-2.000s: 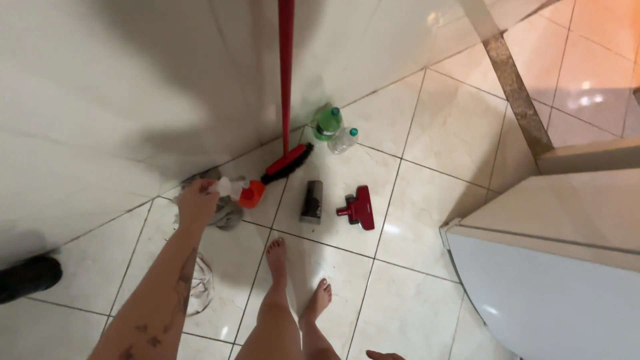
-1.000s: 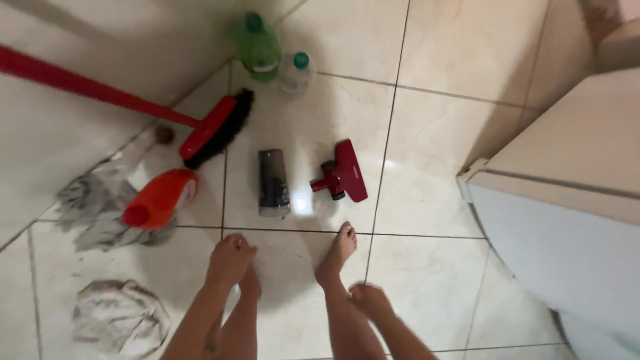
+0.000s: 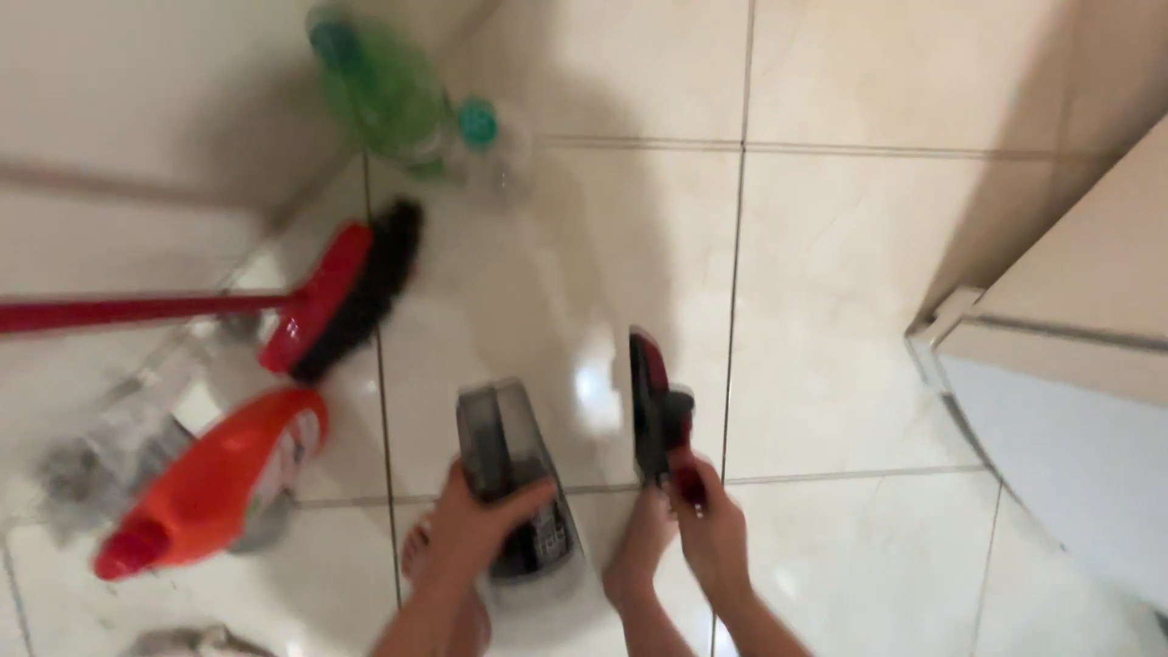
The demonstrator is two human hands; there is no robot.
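Note:
My left hand grips a clear and dark plastic dust container, its thumb across the front, which bears writing. In my right hand is the neck of a red and black vacuum cleaner floor head, turned on its side. Both are held in front of my bare feet. To the left, a red broom with black bristles leans by the wall. Below it is an orange bottle with a red cap, beside grey cloths.
A green plastic bottle and a clear bottle with a teal cap stand near the wall, blurred. A white appliance or cabinet is at the right. Part of a pale cloth shows at the lower left edge.
Both hands have reached forward and taken hold of the dust container and the floor head, which lay on the tiles one second ago. The floor head has been turned.

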